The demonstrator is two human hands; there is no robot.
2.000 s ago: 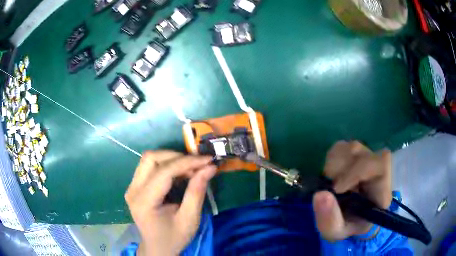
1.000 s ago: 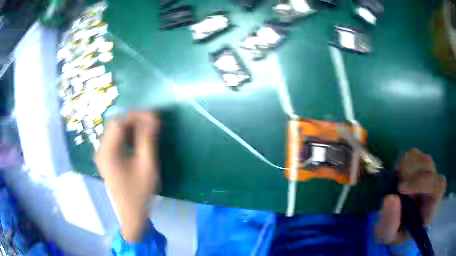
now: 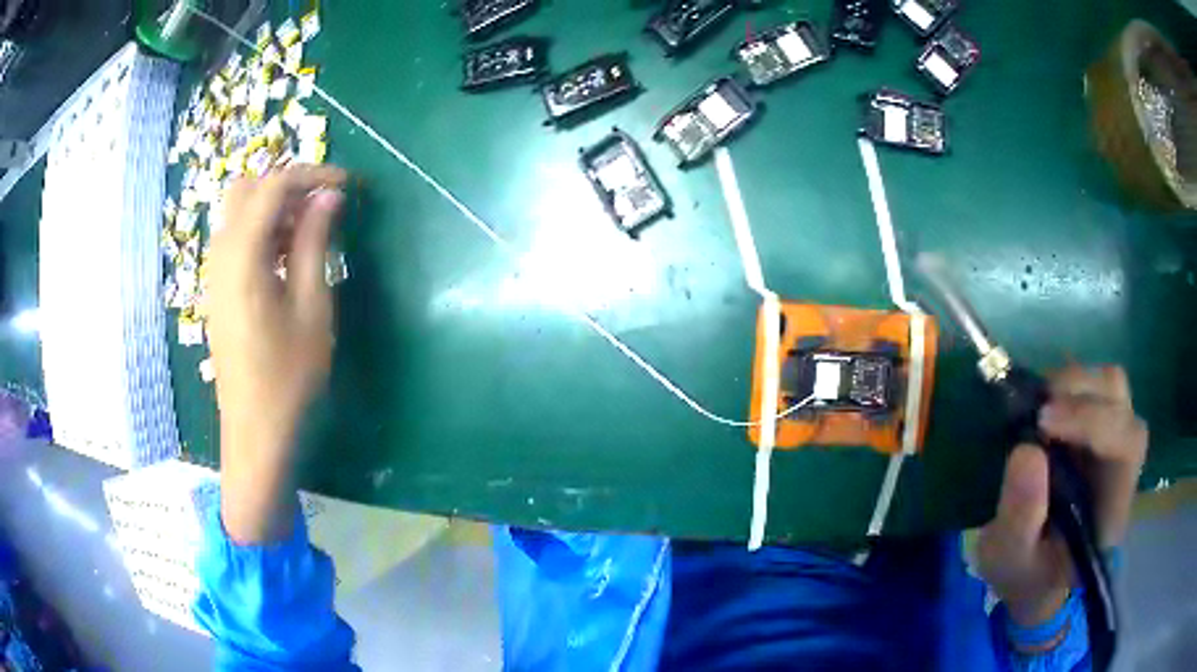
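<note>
My left hand [image 3: 273,282] is over the right side of the pile of small white and yellow leaded components [image 3: 263,125]. Small white pieces show at its fingertips; whether they are pinched is unclear. My right hand [image 3: 1070,486] grips the black handle of the soldering iron [image 3: 994,362], its silver barrel pointing up and left, right of the fixture and off it. The orange fixture [image 3: 840,435] holds a black device housing [image 3: 866,381] with a white patch. White tape strips [image 3: 744,230] cross the fixture. Thin solder wire [image 3: 446,197] runs from the upper left to the housing.
Several black housings [image 3: 624,184] lie beyond the fixture on the green mat [image 3: 525,420]. A tan ring with metal wool [image 3: 1135,118] stands at the upper right. White stacked sheets or trays [image 3: 105,263] are at the left edge. A green spool-like object [image 3: 168,26] is at the upper left.
My left hand has moved from the fixture left to the component pile. The iron has lifted off the housing and moved right. The view has shifted left.
</note>
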